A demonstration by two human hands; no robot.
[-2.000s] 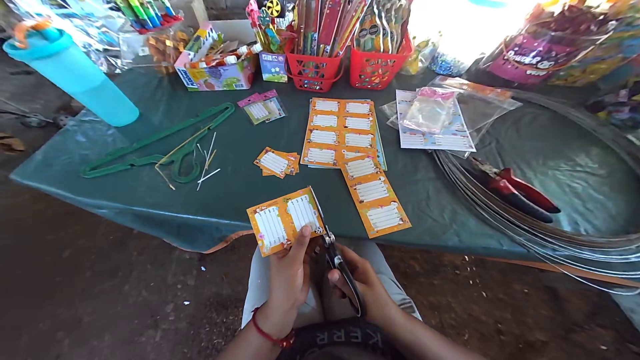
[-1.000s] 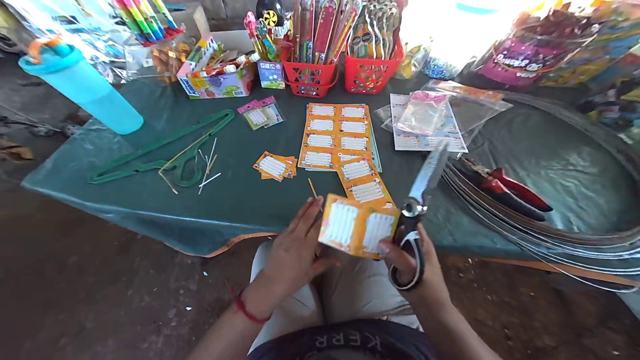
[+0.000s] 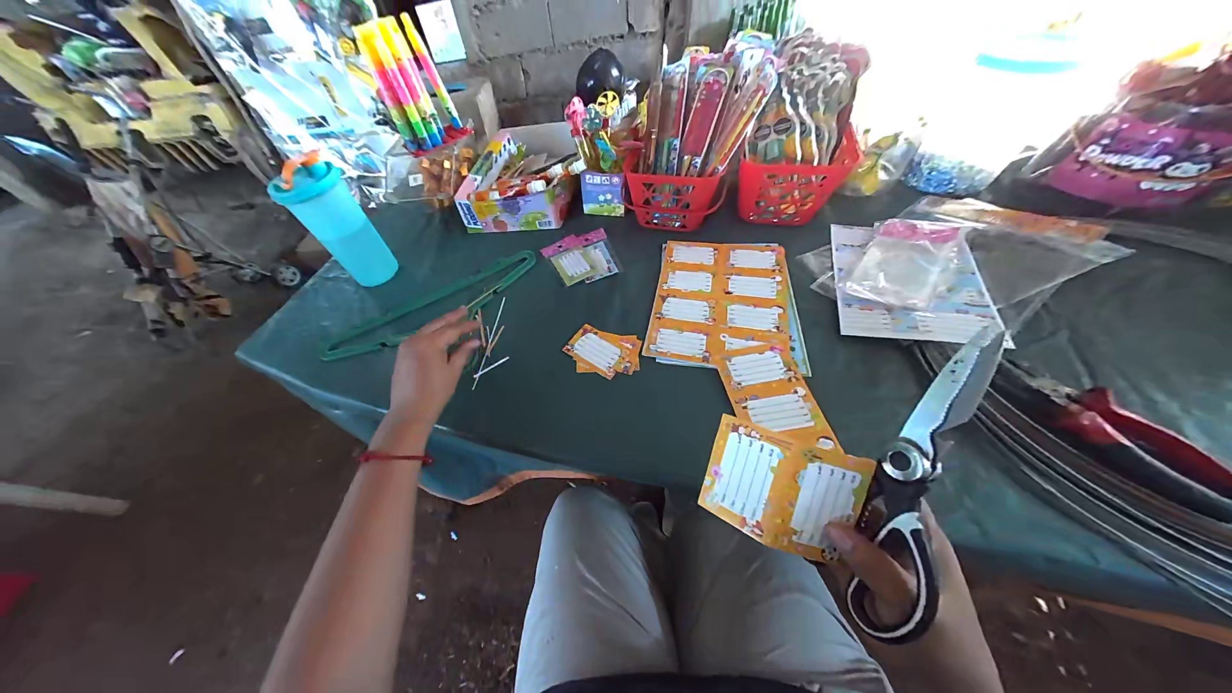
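My right hand [image 3: 890, 577] holds scissors [image 3: 910, 467] with black-and-white handles, blades pointing up, and pinches an orange two-label card piece [image 3: 784, 491] under the thumb. My left hand [image 3: 433, 361] reaches over the table beside the green plastic hanger [image 3: 385, 332] and thin white and orange strips [image 3: 491, 356]; whether its fingertips touch a strip cannot be told. Small cut orange cards [image 3: 602, 353] lie in a loose pile. A sheet of orange labels [image 3: 727, 289] lies further back, with a narrower label strip [image 3: 780, 395] overlapping its lower corner.
A blue bottle [image 3: 337, 226] stands at the left. Red baskets [image 3: 679, 197], a colourful box [image 3: 515, 202] and small plastic packets [image 3: 582, 258] sit behind. At the right are a printed sheet under clear bags [image 3: 866, 322], wire coils [image 3: 1078, 491] and red-handled pliers [image 3: 1145, 438].
My left hand has moved from beside the card piece to the strips near the hanger. Two seconds ago both hands were together at the card piece with the scissors; the right now holds both.
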